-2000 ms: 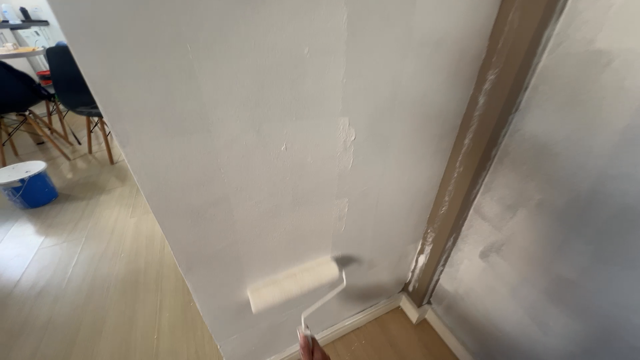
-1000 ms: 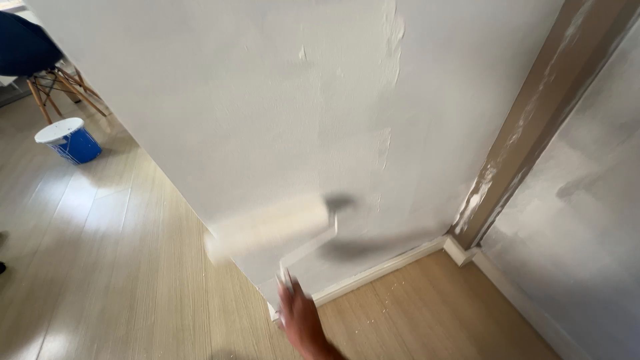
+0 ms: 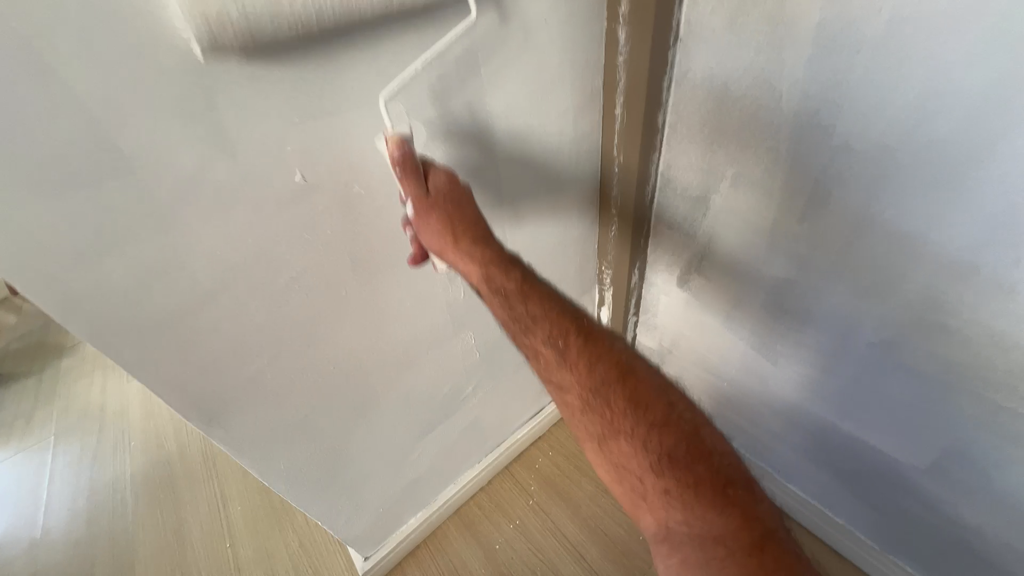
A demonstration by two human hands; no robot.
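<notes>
My right hand point(image 3: 438, 204) grips the handle of a paint roller, thumb along it, near the middle of the head view. From the handle a bent white metal frame point(image 3: 424, 60) rises to the roller's pale sleeve point(image 3: 312, 16), which lies at the wall point(image 3: 240, 240) and is cut off by the top edge of the view. The sleeve is blurred. The wall is light grey, with a few raised flecks and rough patches in its coat. My left hand is out of view.
A brown vertical strip point(image 3: 632, 160) with white smears stands in the corner, beside a second wall point(image 3: 840, 200) with patchy coating. White baseboard point(image 3: 464, 488) runs along the wall's foot. Small white specks lie on the wood floor point(image 3: 512, 512). The wall's free edge slants at lower left.
My right hand has moved the roller from low on the wall to higher up, and more of the forearm shows. The view has shifted; the blue bucket and chairs are out of it.
</notes>
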